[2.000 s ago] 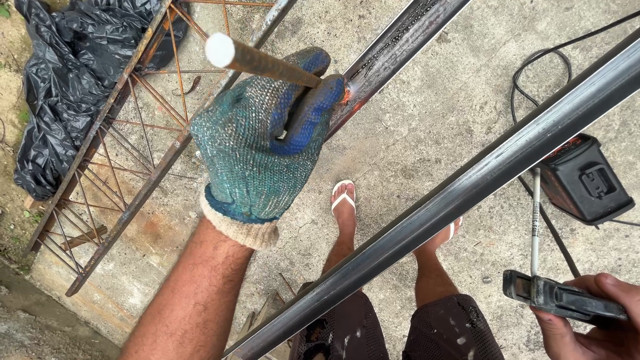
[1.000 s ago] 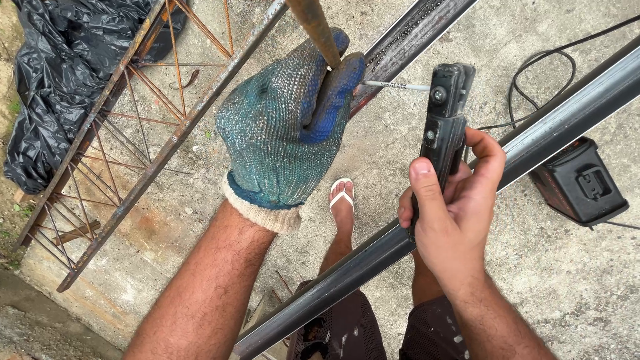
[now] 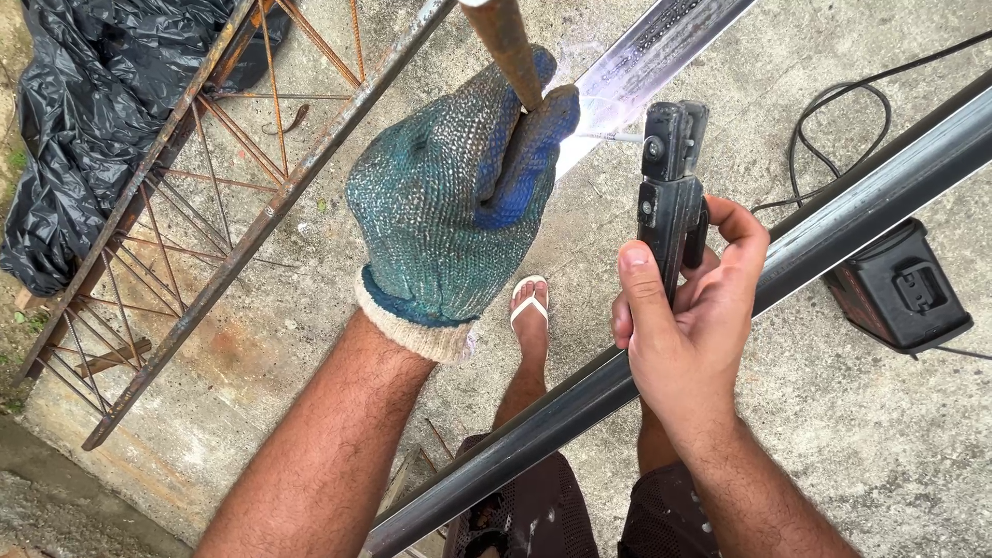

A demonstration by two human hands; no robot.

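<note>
My left hand [image 3: 465,186], in a teal and blue knit work glove, is closed around a rusty metal rod [image 3: 504,46] that slants up toward the camera. My bare right hand [image 3: 690,318] grips a black welding electrode holder [image 3: 668,194]. A thin pale electrode [image 3: 620,137] sticks out of its jaws to the left. Bright white-violet light glows at the electrode's far end, beside the gloved fingers, on a steel channel [image 3: 666,46]. The glove and the glare hide the contact point.
A long dark steel profile [image 3: 573,411] crosses diagonally below my right hand. A rusty lattice truss [image 3: 256,225] and black plastic sheeting [image 3: 101,101] lie at left. At right are a black box-shaped device [image 3: 899,287] and a looped cable [image 3: 798,139]. One sandaled foot [image 3: 531,302] stands on concrete.
My right hand has brought the electrode holder from the lower right up beside the gloved hand. Bright light has appeared at the electrode's end. My left hand still holds the rod.
</note>
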